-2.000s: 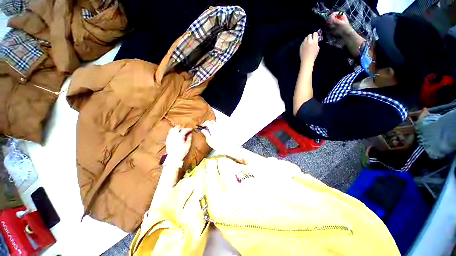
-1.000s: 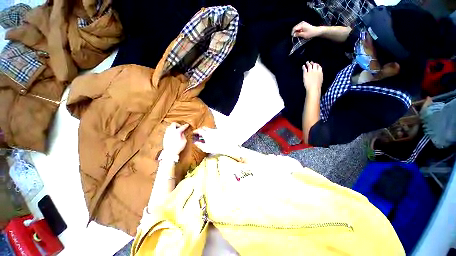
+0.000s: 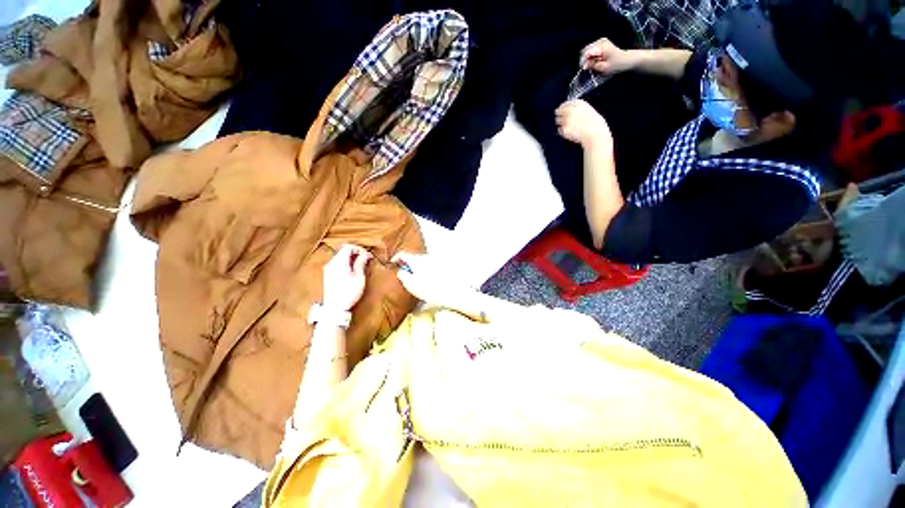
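A tan-brown padded jacket lies spread in front of me, its hood at the far end showing plaid lining. My left hand pinches the brown cloth near the jacket's right side. My right hand is beside it at the jacket's right edge, partly against my yellow sleeve. A small dark tool, seemingly thread snips, shows in my right hand; its blades are too small to make out.
A white table holds waiting brown jackets at upper left, a phone and a red box. Black garments lie beyond the hood. A masked co-worker sits at right near a red stool.
My hands stay at the same part of the jacket, with small finger movements. The right hand has shifted slightly. The co-worker's hands have moved closer together since one second ago.
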